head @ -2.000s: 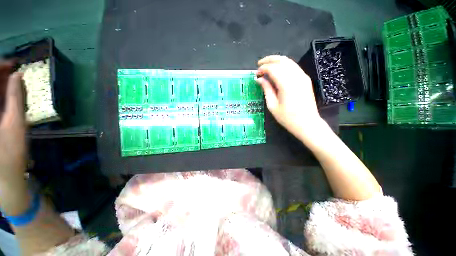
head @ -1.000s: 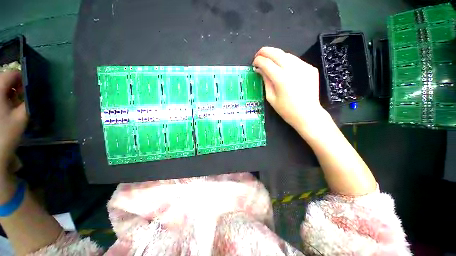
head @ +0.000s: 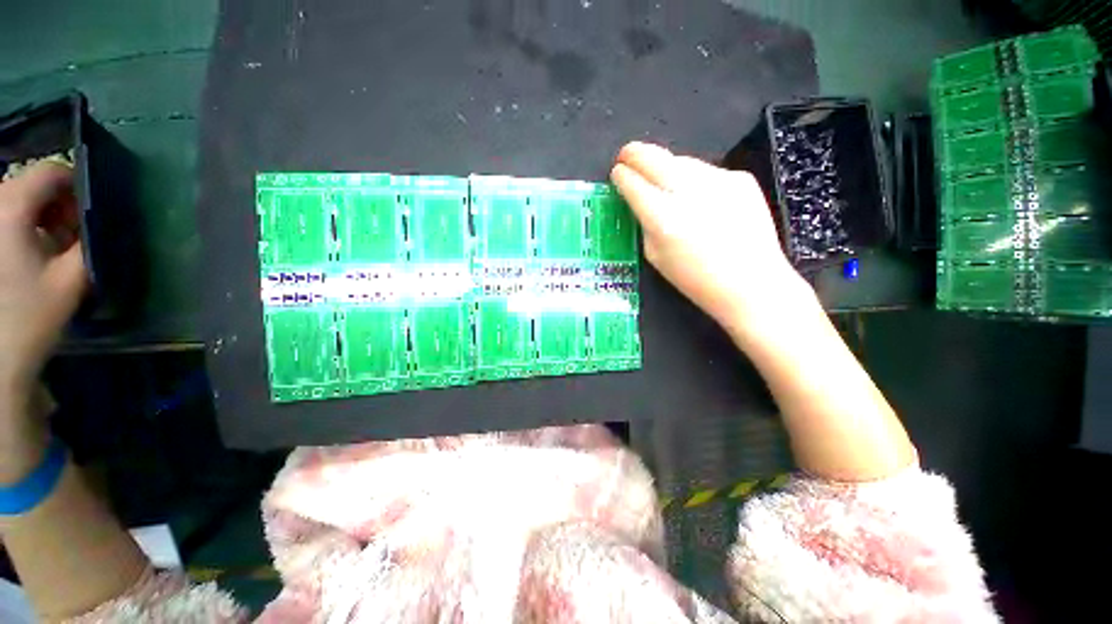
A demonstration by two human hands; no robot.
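Note:
Two green PCB panels (head: pixel 366 347) lie side by side on the black work mat (head: pixel 549 110), with a pale band of pads across the middle. My right hand (head: pixel 695 232) is at the panels' upper right corner, fingers bent together; whether it pinches a small part cannot be seen. My left hand (head: pixel 37 256), with a blue wrist band (head: pixel 34 482), is at the left parts bin (head: pixel 85 183), fingers curled over its cream-white contents (head: pixel 43 161). Whether it holds a piece is hidden.
The right parts bin (head: pixel 878 183) holds dark glinting components. A blue pen end (head: pixel 851 268) shows below it. Dark ridged pieces (head: pixel 912 183) stand right of the bin. Stacked green PCB panels (head: pixel 976 159) lie at the far right. Cream specks dot the mat.
My left hand has gone from a blur beside the left bin to curled fingers over its contents. My right hand stays at the panel corner. The camera view has shifted somewhat.

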